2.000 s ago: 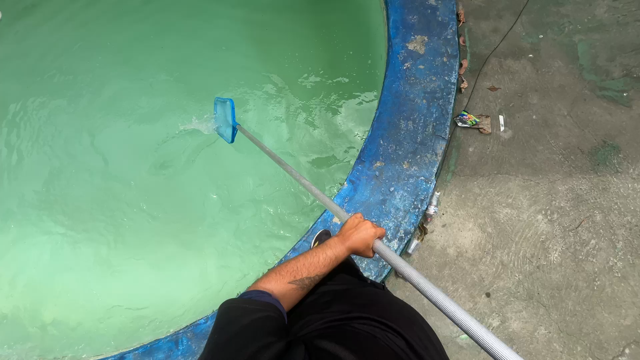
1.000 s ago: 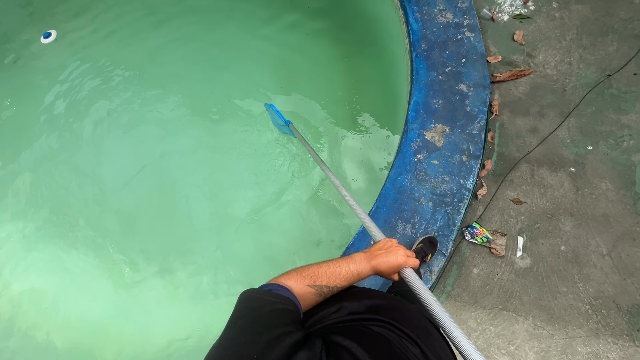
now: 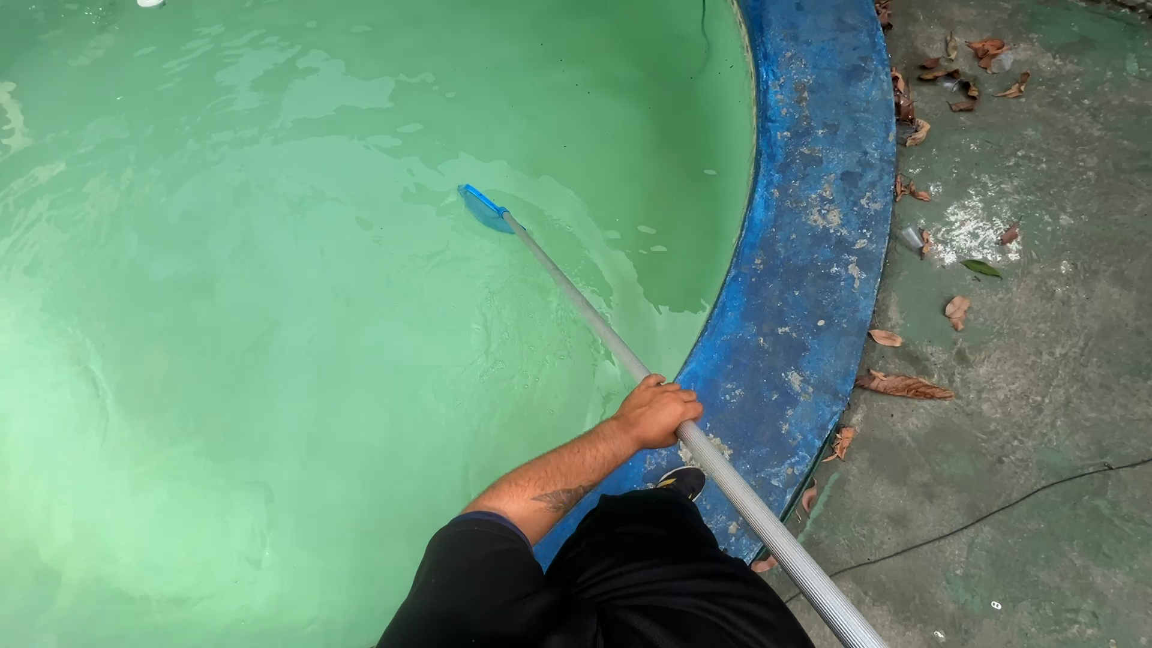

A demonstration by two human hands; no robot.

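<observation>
My left hand (image 3: 659, 413) is closed around a long grey ribbed pole (image 3: 765, 519), above the inner edge of the pool's blue rim. The pole runs from the lower right out over the green pool water (image 3: 297, 378). At its far end a blue pool skimmer net (image 3: 486, 211) lies tilted at the surface, its mesh partly under water. My right hand is out of view, and the pole's near end is cut off by the bottom of the frame.
My shoe (image 3: 683, 481) stands on the curved blue pool rim (image 3: 810, 225). Dry leaves (image 3: 904, 385) lie on the concrete floor (image 3: 1062, 360) beside it, where a thin black cable (image 3: 981, 519) also runs. A white object (image 3: 150, 3) floats at the top left.
The view has shifted a lot along the rim. The net, upright at the surface with a splash two seconds ago, now lies lower and partly submerged. My left hand has kept its hold on the pole.
</observation>
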